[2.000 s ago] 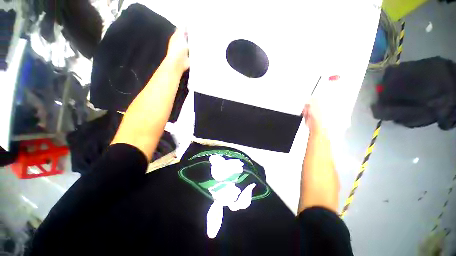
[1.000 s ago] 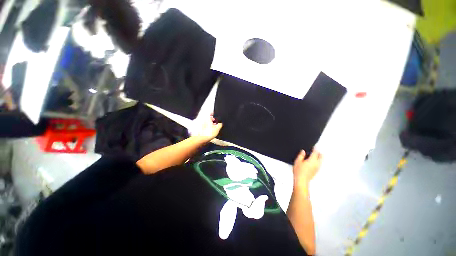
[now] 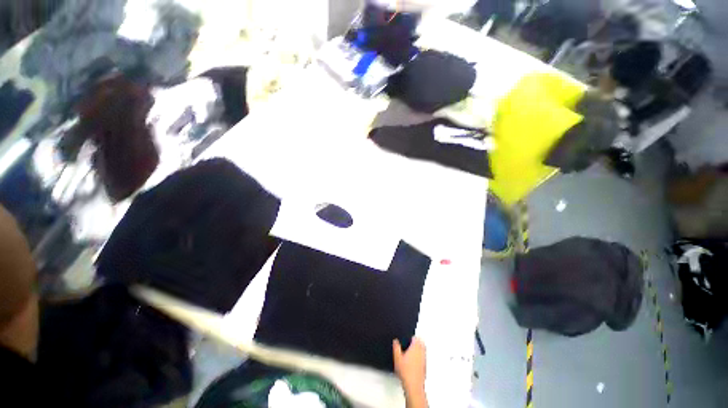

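A black cut panel [image 3: 339,307] lies flat on the white table, partly under the white template [image 3: 291,225]. Dark cloth shows through part of the template's oval hole. Only a faint short pale mark shows on the panel. A second black panel [image 3: 191,235] lies to the left. My right hand [image 3: 410,365] touches the near right edge of the middle panel, thumb and fingers apart; whether it pinches the cloth cannot be told. My left hand is not in view. A blurred brown shape [image 3: 16,279] at the left edge cannot be identified.
A small red item [image 3: 445,262] lies right of the panel. A black piece with white print [image 3: 439,143] and yellow cloth [image 3: 531,131] are at the far end. A black heap [image 3: 104,347] is near left. A dark grey bundle [image 3: 576,284] lies beyond the table's right edge.
The view has swung and shows more of the far table end. My left hand has left the middle panel and the picture. My right hand stays at the panel's near right edge.
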